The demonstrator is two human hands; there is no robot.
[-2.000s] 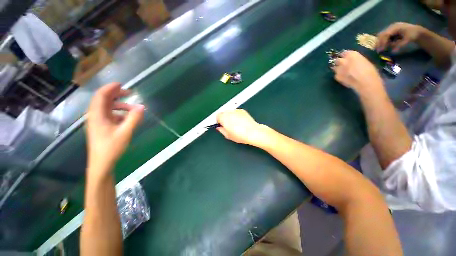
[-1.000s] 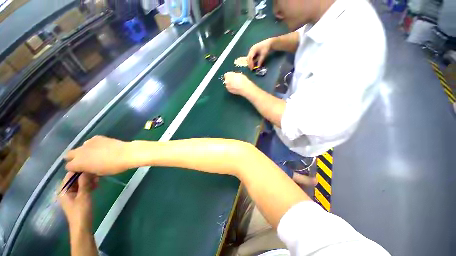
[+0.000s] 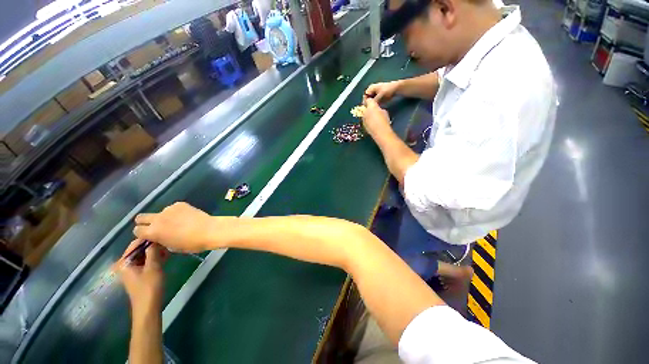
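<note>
My right hand [image 3: 179, 229] is at the left, over the green conveyor belt [image 3: 213, 170], shut on dark thin tweezers [image 3: 136, 251]. My left hand [image 3: 144, 276] is just below it, its fingertips close to the tweezers' points. Whether the left fingers hold anything is too small and blurred to tell. An electronic unit [image 3: 239, 191] with a yellow-white block and a dark part lies on the belt to the right of my hands.
A whitish rail [image 3: 299, 151] divides belt from bench top [image 3: 277, 284]. More units [image 3: 317, 111] lie farther up the belt. A person in a white shirt [image 3: 491, 121] works at the right beside a reddish and metallic pile [image 3: 348, 133] and a cream pile [image 3: 358, 111].
My right hand has moved from the rail to my left hand, bringing the tweezers there. The view has turned right and up. The neighbour's hands have come together.
</note>
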